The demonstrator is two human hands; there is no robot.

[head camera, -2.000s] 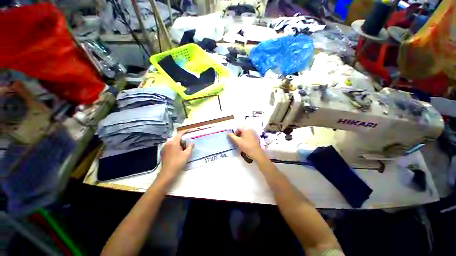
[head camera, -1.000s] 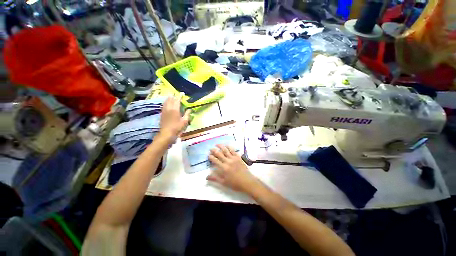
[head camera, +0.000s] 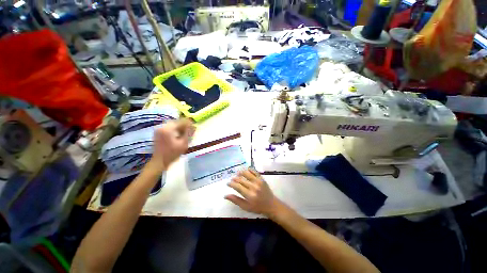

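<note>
The flat sewing template (head camera: 218, 164), pale with a red line and handwriting along its near edge, lies on the white table. My right hand (head camera: 252, 192) is at its lower right corner, fingers spread, with nothing seen in it. My left hand (head camera: 173, 139) is blurred, raised beside the grey stack of cut pieces (head camera: 128, 145); whether it holds anything cannot be told. A dark cut piece (head camera: 120, 186) lies below the stack, partly behind my left forearm. The brown guide strip (head camera: 213, 143) lies behind the template.
The HIKARI sewing machine (head camera: 342, 125) stands on the right, with a dark navy piece (head camera: 352, 184) under its arm. A yellow-green basket (head camera: 213, 113) with dark cloth and a blue plastic bag (head camera: 288, 66) are at the back. A red-orange bag (head camera: 48, 80) is at left.
My left hand has gone from the template to the basket's near side, then down toward the stack. My right hand has slid off the template's middle to its lower right corner.
</note>
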